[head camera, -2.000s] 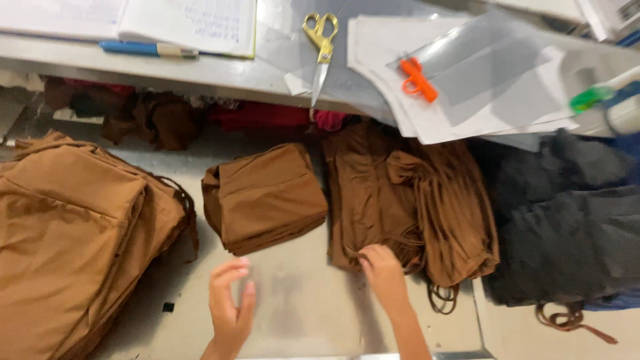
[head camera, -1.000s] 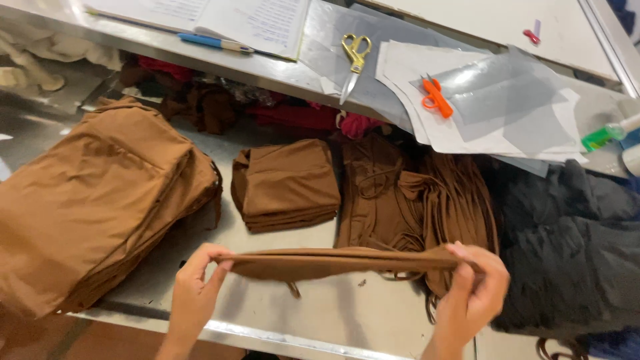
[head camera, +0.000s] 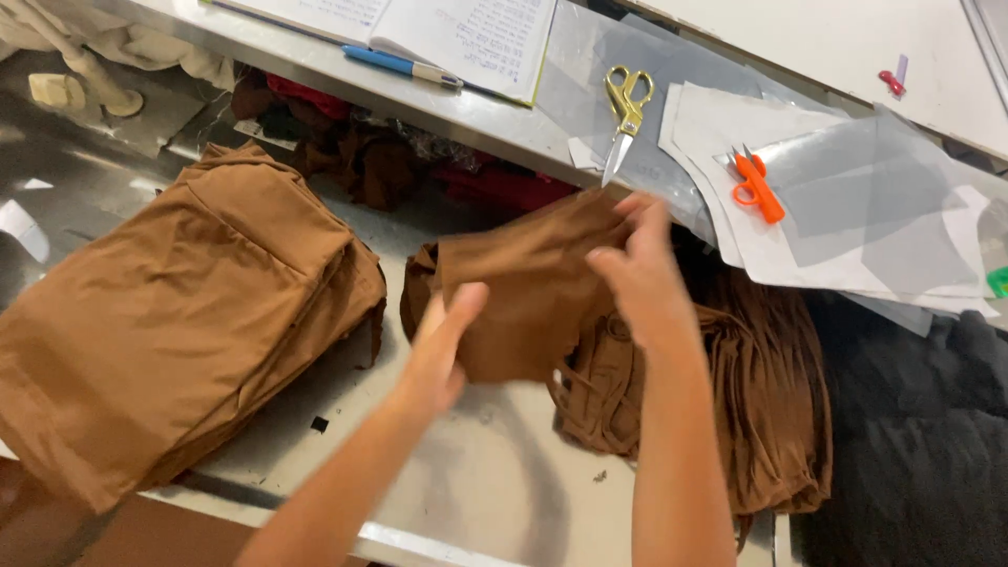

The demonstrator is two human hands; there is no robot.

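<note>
A piece of brown fabric [head camera: 528, 291] hangs between my hands above the small folded brown stack [head camera: 417, 291], which it mostly covers. My left hand [head camera: 445, 346] grips its left edge, thumb on top. At its upper right, my right hand [head camera: 642, 260] holds the fabric between thumb and fingers, somewhat blurred. To the right lie brown pieces with thin ties [head camera: 602, 394] and a gathered brown bundle [head camera: 764, 394]. A large pile of brown cloth pieces [head camera: 181, 299] rests at the left.
On the metal ledge [head camera: 488, 134] lie gold-handled scissors [head camera: 626, 118], an open notebook [head camera: 472, 39], a blue-and-white pen [head camera: 402, 67], and orange thread snips [head camera: 757, 187] on paper pattern sheets [head camera: 709, 150]. Black fabric [head camera: 906, 441] is at the right. Red cloth [head camera: 496, 185] sits beneath the ledge.
Both hands were apart from each other without the fabric piece, then held it stretched low in front. Now they have moved it up over the small folded stack, where it hangs spread out.
</note>
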